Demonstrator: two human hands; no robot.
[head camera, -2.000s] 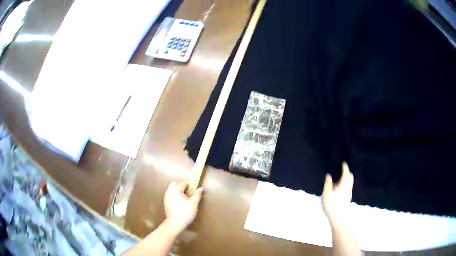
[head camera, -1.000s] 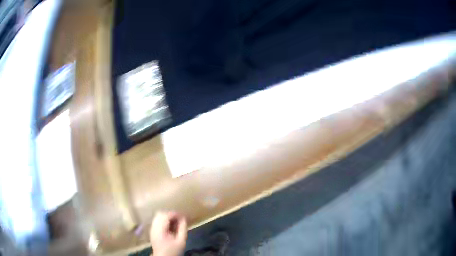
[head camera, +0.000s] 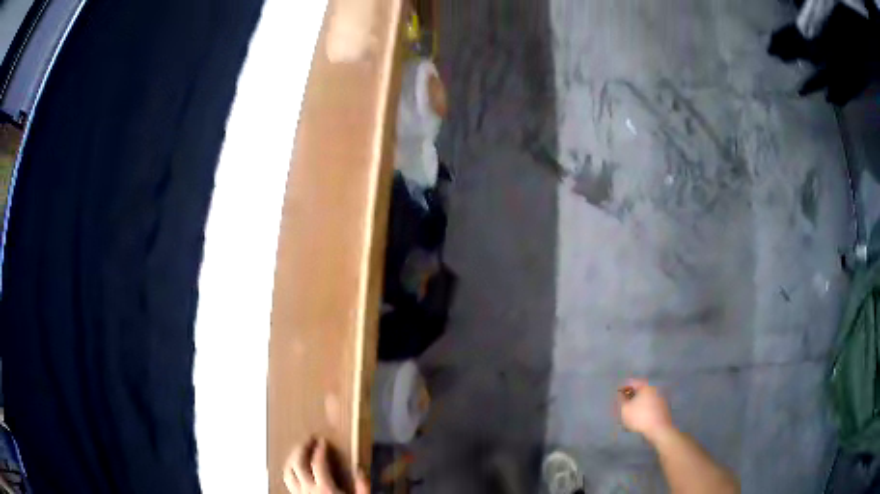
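Observation:
Dark cloth (head camera: 106, 260) lies along the left of the view. White underlay paper (head camera: 236, 251) shows as a long strip beside it. My left hand (head camera: 321, 470) rests on the brown table (head camera: 323, 232) near its edge, fingers a little apart, cut off by the bottom of the picture; nothing shows in it. My right hand (head camera: 645, 409) is over the grey floor, off the table, with its fingers curled closed. A small dark spot shows at its fingers, and no held thing can be made out.
The table's long edge (head camera: 371, 251) runs up the view. White rolls (head camera: 398, 400) and dark fabric (head camera: 417, 299) sit under it. The grey floor (head camera: 666, 260) has stains. Black cloth (head camera: 835, 53) lies at the top right, green cloth (head camera: 859, 357) at the right.
The view has swung right along the table to the floor. The stick, wrapped block, calculator and sheets have left the view. My left hand has let go of the stick.

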